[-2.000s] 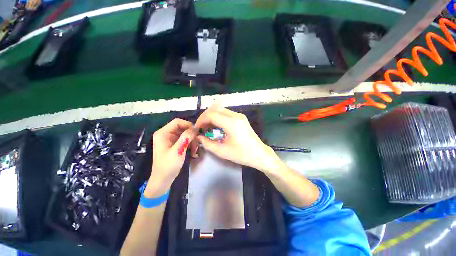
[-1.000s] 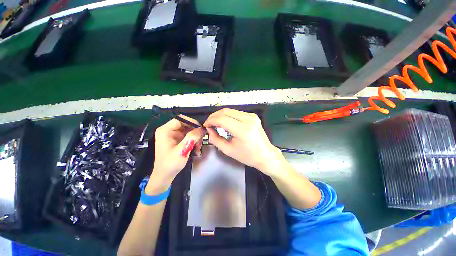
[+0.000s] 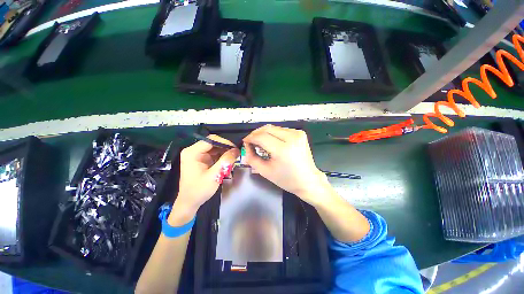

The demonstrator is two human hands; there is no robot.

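The open tablet unit (image 3: 250, 221) lies in its black foam tray (image 3: 310, 252) before me, its large silver rectangle uncovered. Both hands meet over its top end. My left hand (image 3: 198, 172), with a blue wrist strap (image 3: 175, 224) and a red mark near the thumb, pinches a thin dark flex-cable part (image 3: 212, 139) that points up and left. My right hand (image 3: 284, 161) has its fingers bent and its fingertips beside the left ones; whether they grip the part cannot be told. A green and silver patch of board shows between the hands, which hide the rest of that end.
A parts bin (image 3: 54, 241) of shiny strips (image 3: 112, 201) stands left. Right lie a thin dark stick (image 3: 343, 175), an orange tool (image 3: 382, 132) with coiled hose (image 3: 482, 80), and clear plastic trays (image 3: 477, 184). A slanting grey post (image 3: 454, 60) and more tablets stand beyond the white rail (image 3: 339, 110).
The dark part, upright two seconds ago, has swung to point up and left, and less of it shows than one second ago. Both hands stay over the tablet's top end, shifted slightly.
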